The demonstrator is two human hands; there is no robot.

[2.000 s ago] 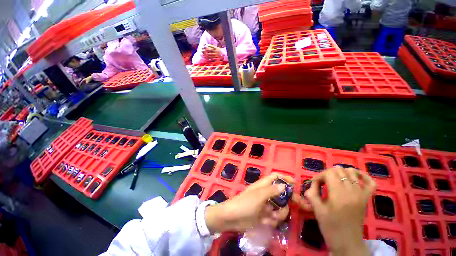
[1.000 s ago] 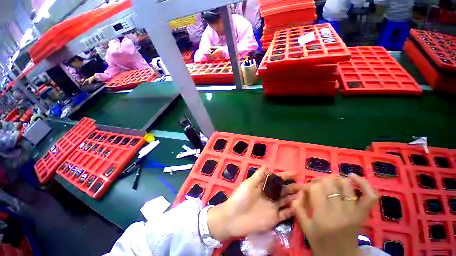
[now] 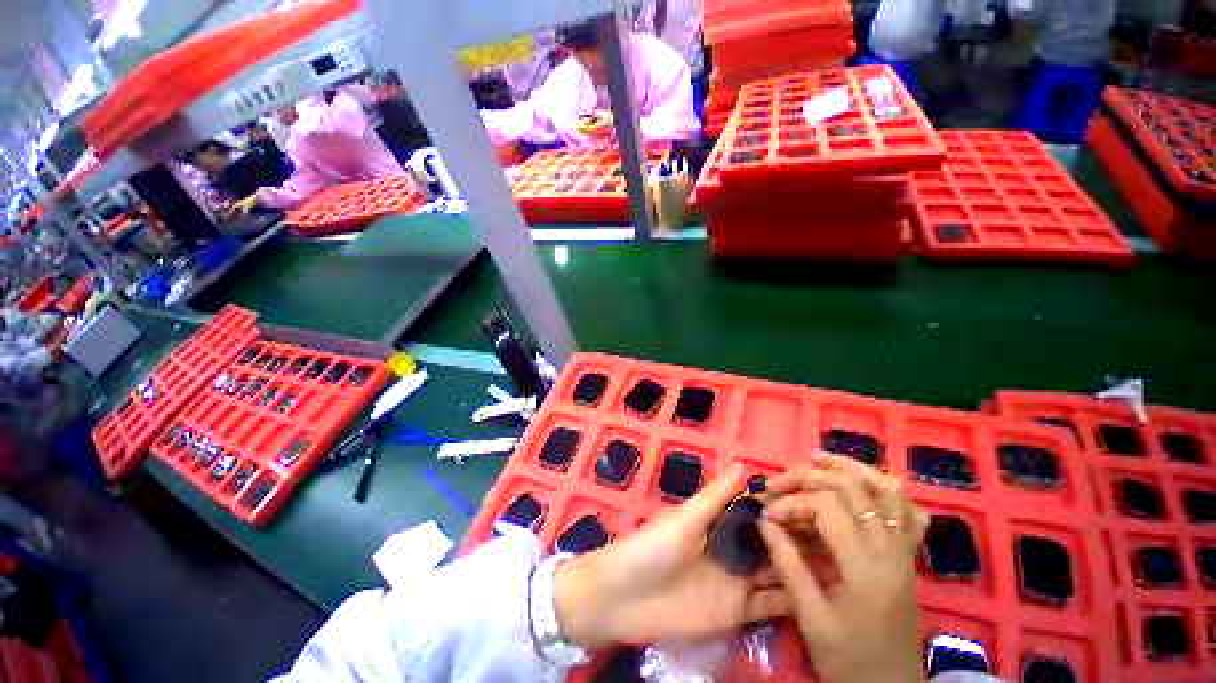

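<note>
A dark watch case is held between my two hands over the main red-orange tray. My left hand lies palm up under it, with the thumb along its edge. My right hand has its fingers bent onto the case from the right; a ring shows on one finger. The tray's pockets hold black watch cases, and one pocket in the back row is empty. Crumpled clear film lies below my left hand, partly cut off by the lower edge.
A second filled tray adjoins at right. A grey post rises behind white strips. Left are two trays, a dark pen-like tool and a paper slip. Stacked trays and a person in pink are across the bench.
The watch case has gone from lying on my left fingers to being held by both hands. My right hand has moved left onto it. The person in pink across the bench has extended an arm.
</note>
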